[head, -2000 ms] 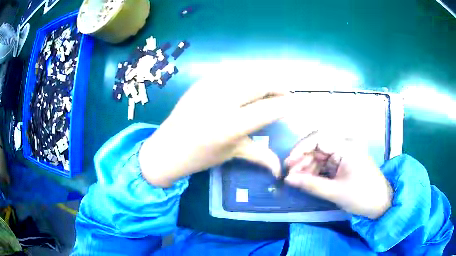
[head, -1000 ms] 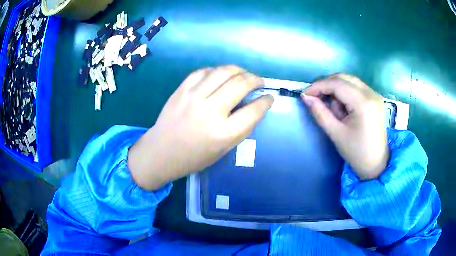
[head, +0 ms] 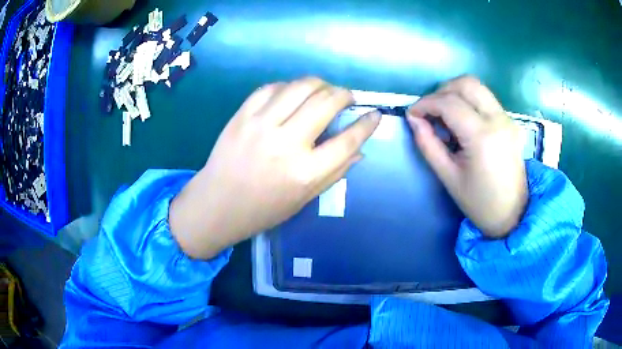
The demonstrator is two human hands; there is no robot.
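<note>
A dark grey-blue panel (head: 389,225) with a thin black rim lies on a white backing sheet (head: 273,290) in front of me. A small black strip (head: 392,110) lies at the middle of the panel's top edge. My right hand (head: 470,150) has thumb and forefinger closed on the strip's right end. My left hand (head: 273,160) rests over the panel's upper left, its fingertips at the top edge just left of the strip; whether they grip anything is hidden. A pale rectangle (head: 332,198) and a small pale square (head: 303,267) are on the panel.
A loose pile of black and cream parts (head: 144,61) lies on the green table at the upper left. A blue tray (head: 58,129) of mixed pieces stands at the far left. A yellowish tub (head: 102,12) is cut off by the top edge.
Both hands have moved from over the panel to its top edge, and the black strip now lies there. The view has shifted, with the pile, tray and tub further left and up.
</note>
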